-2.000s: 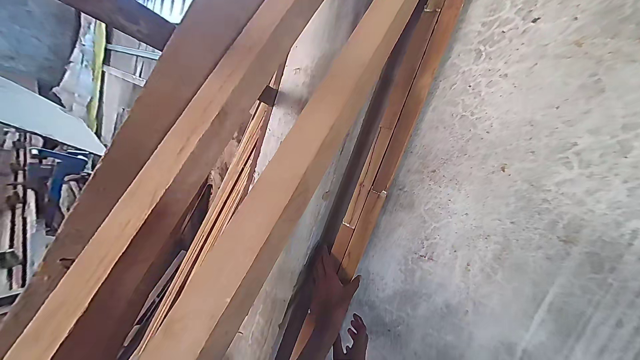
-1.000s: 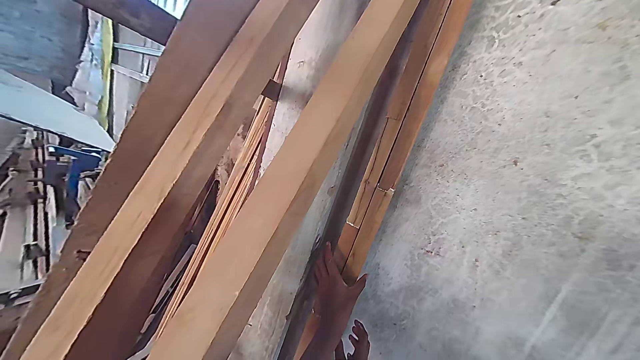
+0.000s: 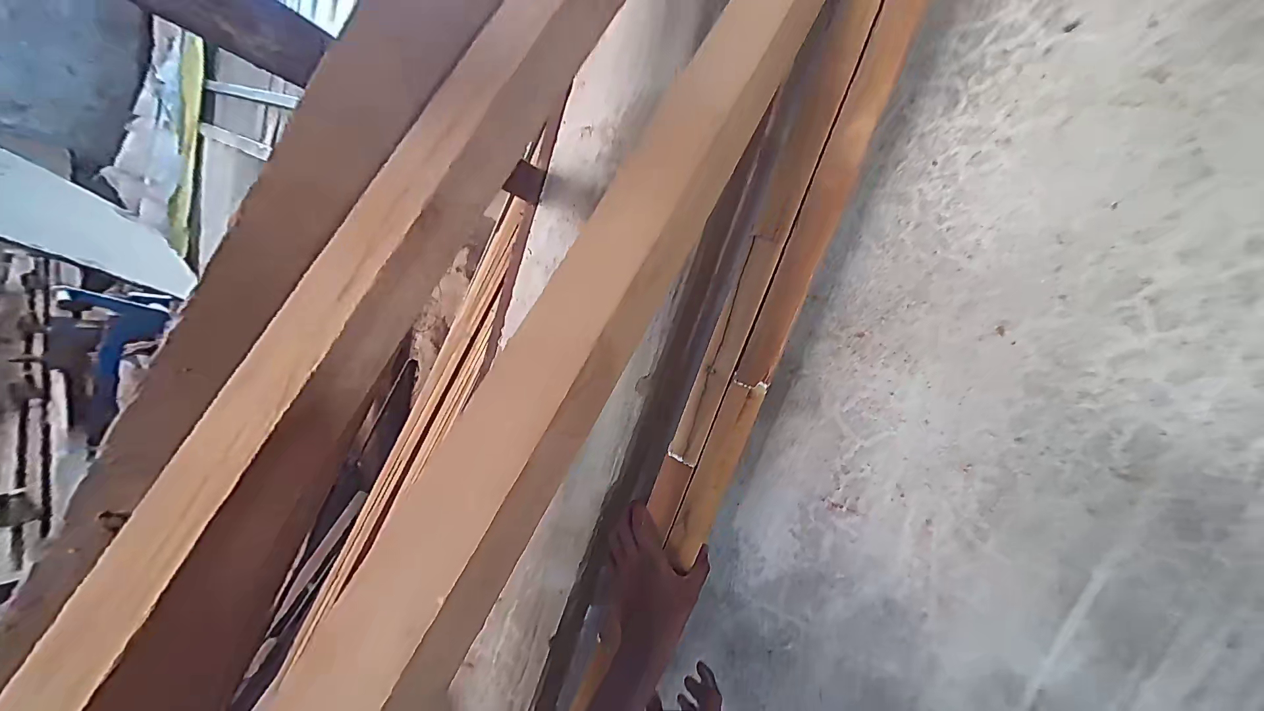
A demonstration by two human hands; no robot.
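Note:
Two long, narrow wooden strips (image 3: pixel 726 425) lean side by side along the rough wall, each with a pale-edged joint across it. Low in the view, my left hand (image 3: pixel 652 592) is wrapped around their lower part, thumb on the right side and fingers on the left. Only the fingers of my right hand (image 3: pixel 703 686) show at the bottom edge, bent and apart, beside the wall, with nothing visible in them. The rest of that hand is cut off by the frame.
Thick squared timber beams (image 3: pixel 553 355) slant across the left and middle. Behind them stands a bundle of thin wooden strips (image 3: pixel 425 434). A grey, stained wall (image 3: pixel 987 395) fills the right. At far left are a pale sheet (image 3: pixel 89 222) and a blurred blue object (image 3: pixel 118 336).

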